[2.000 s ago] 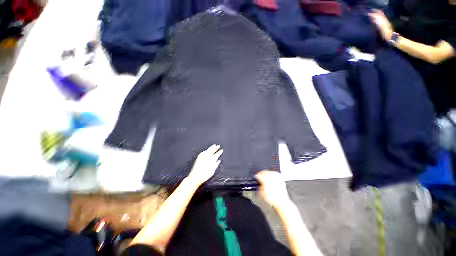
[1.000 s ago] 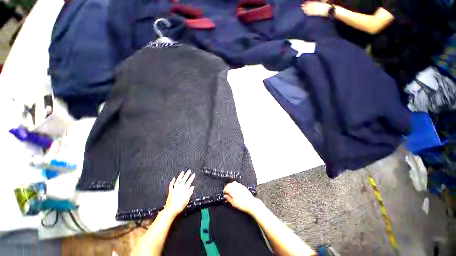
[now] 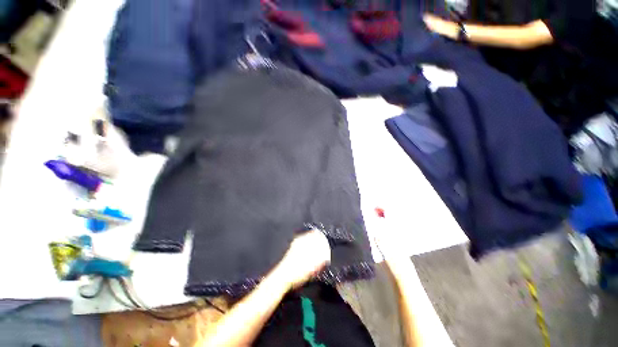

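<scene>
The dark grey tweed jacket [image 3: 254, 169] lies flat in front of me, with speckled trim at its neck, cuffs and hem. The right-side sleeve [image 3: 335, 183] lies over the body, its cuff near the hem. My left hand [image 3: 308, 254] is on the jacket at this cuff, just above the hem; blur hides whether its fingers grip the cloth. My right hand [image 3: 387, 247] is right of the jacket, off the cloth, over the white table. It is badly blurred. A small red spot shows just above it; I cannot tell if the hand holds it.
Navy garments with maroon parts lie beyond the jacket [image 3: 366, 61]. A folded navy garment [image 3: 501, 156] lies right. On the white table [image 3: 34, 223] at left are a purple bottle [image 3: 73, 175], a blue item [image 3: 107, 218] and a teal corded tool [image 3: 101, 268]. Another person's arm [image 3: 505, 34] reaches in.
My right hand has let go of the hem and moved right, off the jacket. My left hand has moved right, from the lower body to the cuff. The view has shifted.
</scene>
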